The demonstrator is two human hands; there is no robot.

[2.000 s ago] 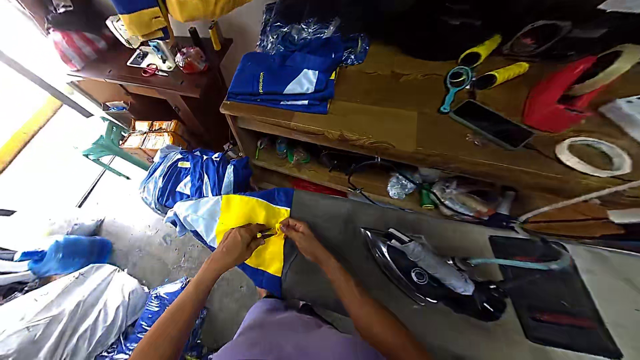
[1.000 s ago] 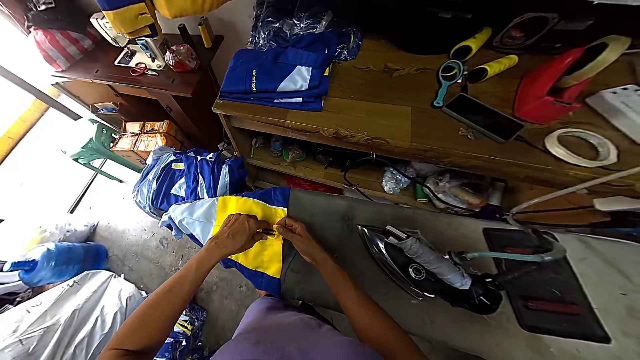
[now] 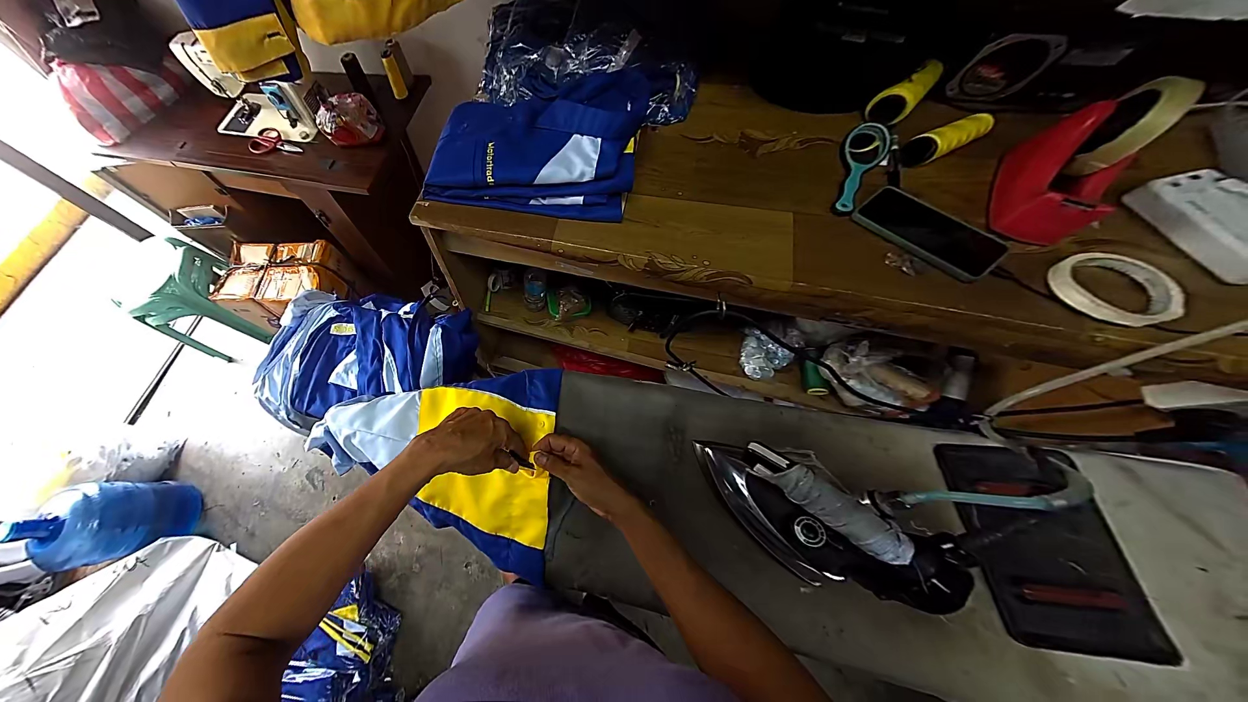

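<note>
A yellow, blue and light-blue garment (image 3: 492,509) lies over the left end of the grey padded ironing board (image 3: 634,419). My left hand (image 3: 470,442) rests on its yellow panel and holds a small dark tool (image 3: 519,458), whose kind is too small to tell. Close by on the right, my right hand (image 3: 575,470) pinches the yellow cloth at the panel's edge. The fingertips of both hands nearly meet. To the right of my hands, an electric iron (image 3: 819,526) with a cloth-wrapped handle lies on the board.
Behind the board, a wooden shelf (image 3: 721,229) bears folded blue garments (image 3: 536,156), a phone (image 3: 931,234), a red tape dispenser (image 3: 1053,180) and a masking tape roll (image 3: 1116,290). Bundled garments (image 3: 366,351) stand left. A black pad (image 3: 1063,556) lies right of the iron.
</note>
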